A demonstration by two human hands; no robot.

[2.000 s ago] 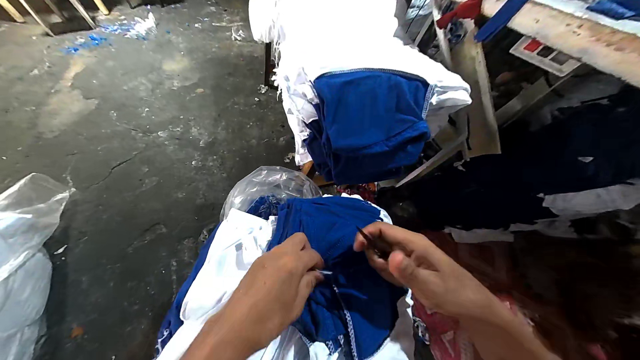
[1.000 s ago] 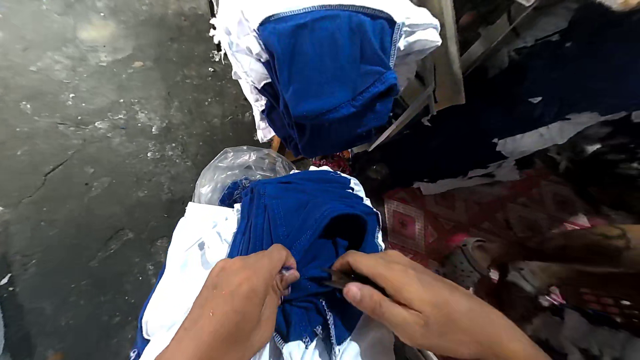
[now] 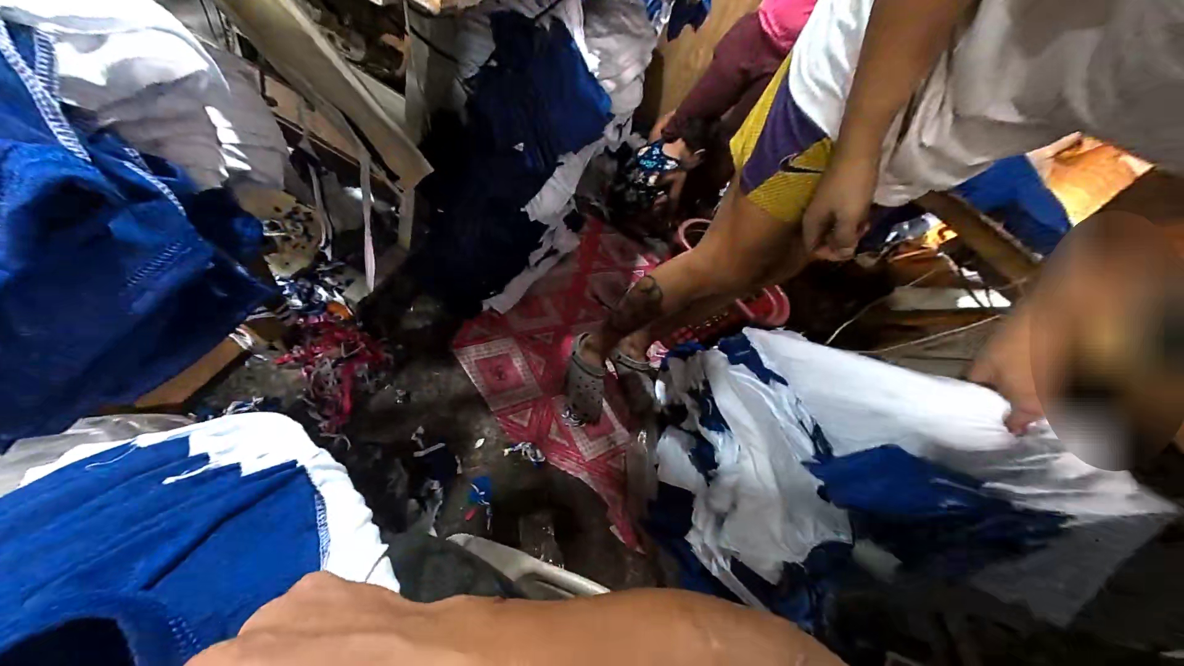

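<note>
Along the bottom edge lie the back of my right hand (image 3: 314,620) and its forearm; the fingers are below the frame, so what they hold is hidden. The hand is beside blue and white sewn cloth pieces (image 3: 185,518), stacked at the lower left, with a dark opening in the blue cloth at the bottom corner. My left hand is out of the frame. More blue cloth with overlocked seams (image 3: 102,250) hangs at the upper left, next to white cloth.
A person in clog shoes (image 3: 585,379) stands on a red patterned mat (image 3: 555,361). At the right, another person's hand (image 3: 1008,388) touches a heap of white and blue cloth (image 3: 786,444). Red and pink scraps (image 3: 338,365) lie on the floor, below a wooden frame (image 3: 333,83).
The view has swung far to the right. My left hand, seen earlier at the blue cloth, has left the frame. The dark small tool seen earlier in my right hand no longer shows.
</note>
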